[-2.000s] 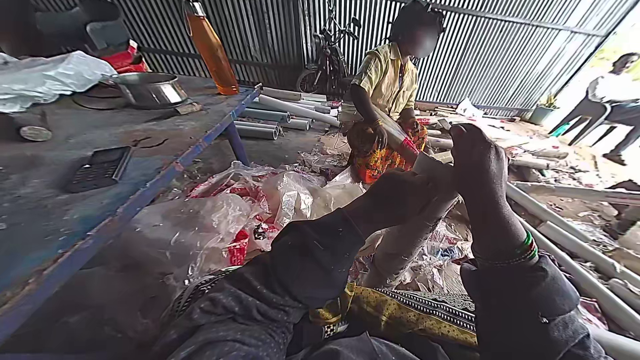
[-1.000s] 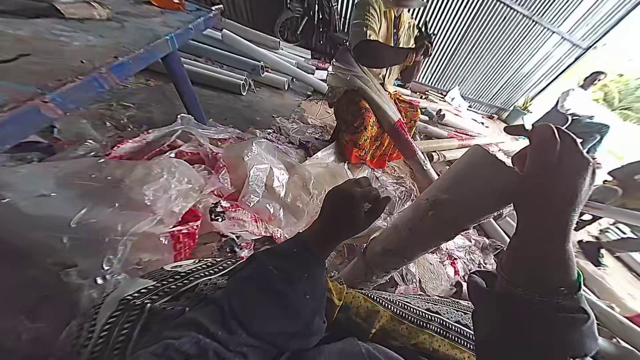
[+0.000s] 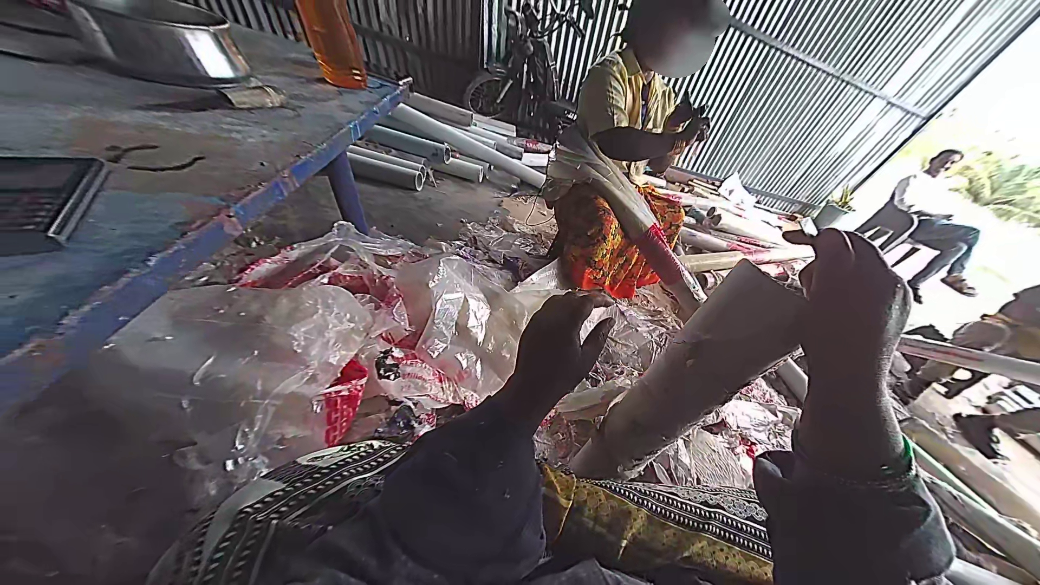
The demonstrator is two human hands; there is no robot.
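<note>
A thick, pale pipe or tube (image 3: 691, 366) slants up from my lap toward the right, its surface smudged and rough. My right hand (image 3: 853, 309) is at its upper end, fingers bent; whether they grip the rim or something thin there cannot be told. To the left of the pipe, my left hand (image 3: 561, 349) is raised with thumb and fingers apart and nothing seen between them. Crumpled clear plastic sheeting (image 3: 463, 317) with red-printed pieces lies beyond and left of my hands. A patterned yellow and black cloth (image 3: 650, 528) covers my lap.
A blue-edged table (image 3: 284, 175) at left bears a metal pot (image 3: 162, 45), an orange bottle (image 3: 331, 41) and a dark phone-like device (image 3: 49, 199). Grey pipes (image 3: 406, 146) lie behind it. A person (image 3: 621, 106) sits ahead with a long wrapped pipe; another person (image 3: 934, 195) sits at right.
My left hand, close to my right hand at the pipe's upper end two seconds ago, has come away to the left. The seated person's hands have risen from the wrapped pipe.
</note>
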